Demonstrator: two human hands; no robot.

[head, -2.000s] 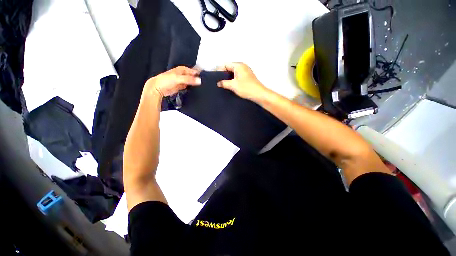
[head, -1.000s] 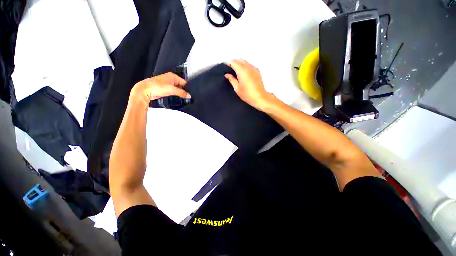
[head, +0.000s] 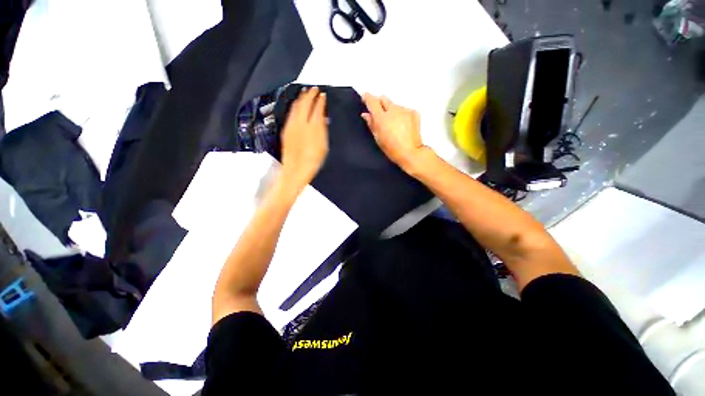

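Observation:
A dark cloth panel [head: 352,162] lies in front of me on the white table. My left hand [head: 305,139] lies on its left part with the fingers extended and slightly blurred. My right hand [head: 393,131] is at its upper right edge, thumb and fingertips at the cloth border; whether they pinch it is unclear. A plaid cloth patch [head: 255,122] shows just left of my left hand. A white paper pattern [head: 224,189] lies below, partly under my left forearm. More dark garment cloth [head: 178,100] spreads to the left.
Black-handled shears [head: 357,18] lie at the far edge of view. A yellow tape roll [head: 469,124] stands against a black boxy object [head: 533,108] at the table's right. Black trimmings lie on the floor beyond. A blue item [head: 15,296] is at far left.
My left hand has moved right, from the panel's left edge onto its surface. More of the plaid patch and the white pattern now shows. My right hand stays near the panel's right edge.

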